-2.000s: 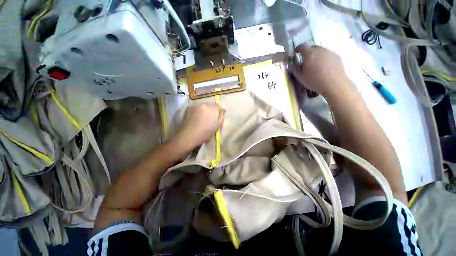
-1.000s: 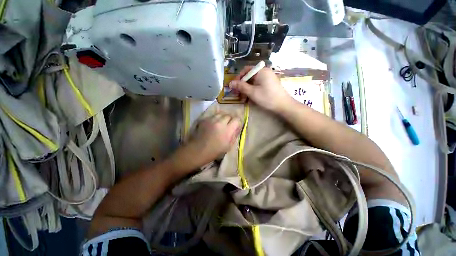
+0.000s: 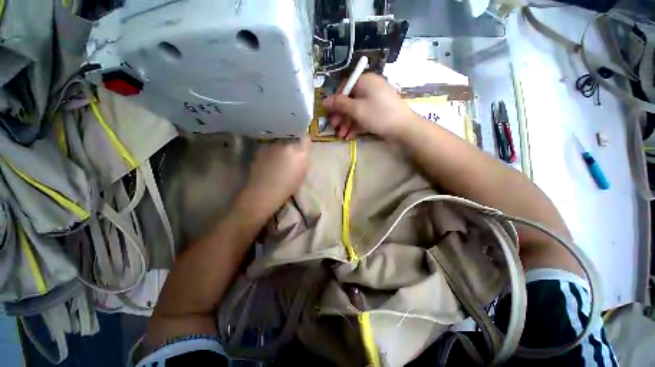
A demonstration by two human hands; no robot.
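A beige bag body lies from under the machine head down to my lap, with yellow binding tape running down its seam. My right hand holds a white pen-like tool at the clamp frame, which it partly covers. My left hand lies on the bag's left part by the lower edge of the machine head; its fingertips are hidden, so its grip cannot be told. The bag's strap loops over my right forearm.
The white sewing machine head fills the upper left. Stacked bags with hanging straps lie at the left. Red and black snips and a blue-handled tool lie on the table at the right. More straps lie upper right.
Since the first frame my right hand has come from the table's right side to the clamp and now holds the white tool. My left hand has moved left and up, off the yellow tape.
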